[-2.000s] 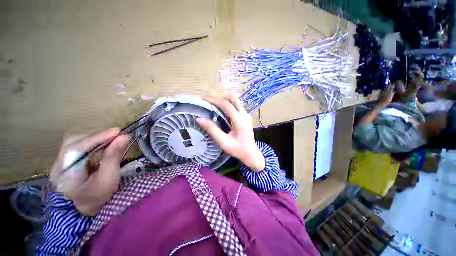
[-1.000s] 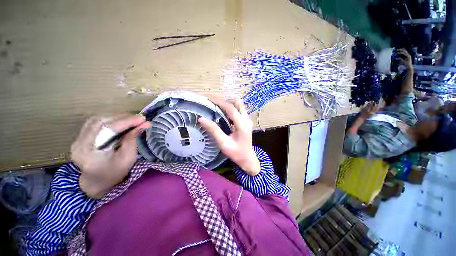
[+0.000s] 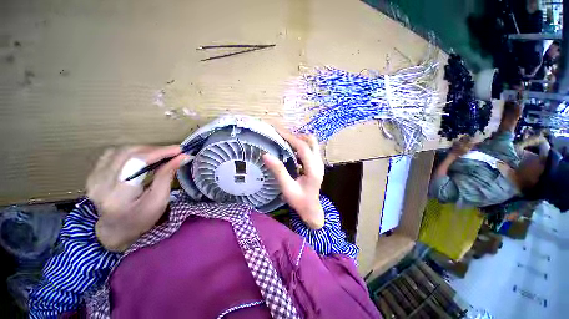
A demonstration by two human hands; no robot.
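The grey round fan housing (image 3: 240, 176), with curved fins and a pale centre disc, lies tilted at the bench's front edge against my apron. My left hand (image 3: 134, 187), with a white wrap on one finger, is slightly blurred and grips slim black tweezers (image 3: 148, 170). The tweezer tips reach the housing's upper left rim; their exact contact is hidden. My right hand (image 3: 301, 177) holds the housing's right side, thumb over the fins and fingers around the outer rim.
On the cardboard-covered bench (image 3: 81, 99) lie spare tweezers (image 3: 237, 50) and a blue-white wire bundle (image 3: 368, 99). A dark heap (image 3: 462, 99) lies beyond. Right are an open carton (image 3: 369, 215), a yellow box (image 3: 450, 227) and a person (image 3: 486, 168). Clear plastic (image 3: 37, 240) is at lower left.
My left hand has moved right and closer to the housing, with the tweezers at its upper left rim. My right hand keeps its hold. The view has shifted slightly.
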